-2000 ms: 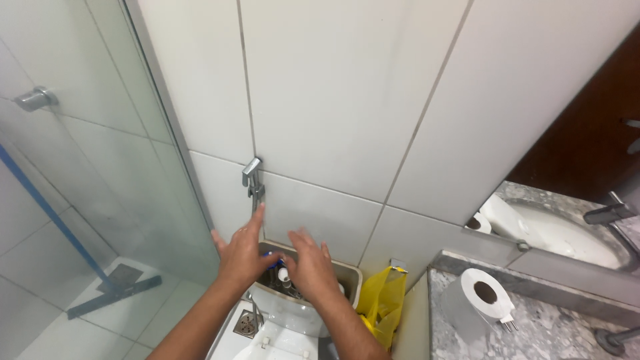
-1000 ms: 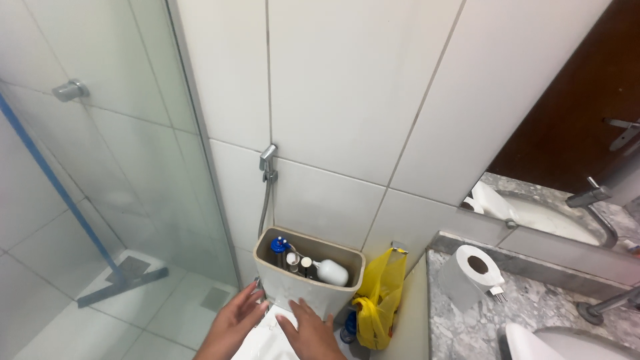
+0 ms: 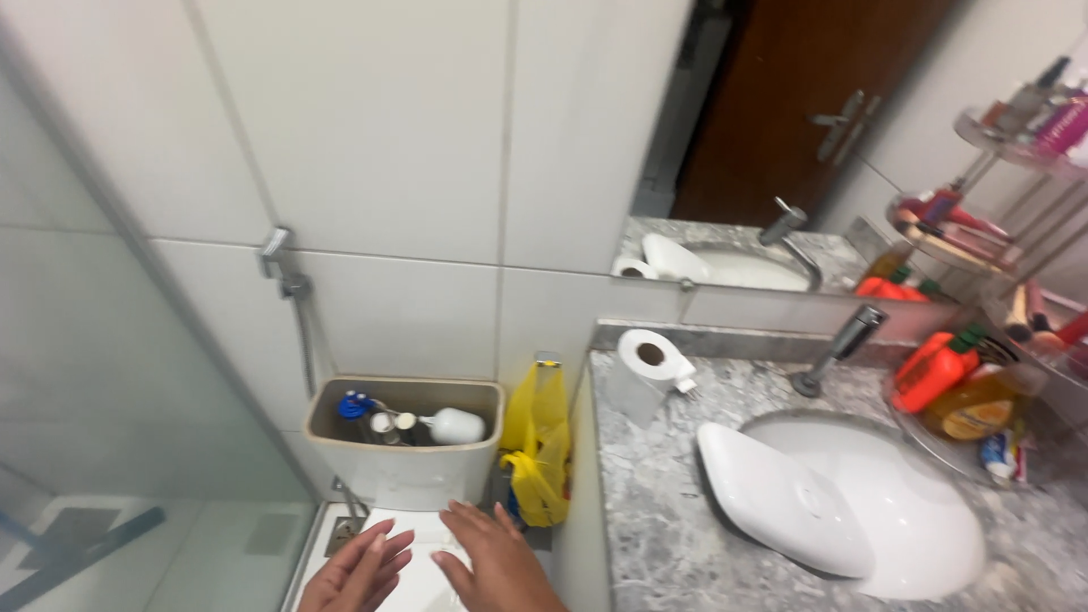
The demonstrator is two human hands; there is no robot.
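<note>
Both hands hang over the white toilet lid, just in front of the uncovered toilet tank (image 3: 404, 466). My left hand (image 3: 357, 571) has its fingers apart and holds nothing. Beside it, my right hand (image 3: 497, 557) is spread, also with nothing in it. Inside the tank the blue-topped valve (image 3: 354, 405), other fittings and a white float (image 3: 456, 426) are exposed. A white tank lid (image 3: 778, 501) lies tilted across the sink basin (image 3: 926, 527) on the right.
A yellow plastic bag (image 3: 540, 442) hangs right of the tank. The marble counter (image 3: 646, 518) bears a toilet paper roll (image 3: 650, 357), a faucet (image 3: 837, 353) and bottles (image 3: 935, 370). A bidet sprayer (image 3: 276, 255) hangs on the wall; a glass shower panel (image 3: 127, 340) stands at left.
Two seconds ago my hands were at the tank's opening; they have drawn back from it to above the toilet lid. The view has turned to the right, showing more of the sink.
</note>
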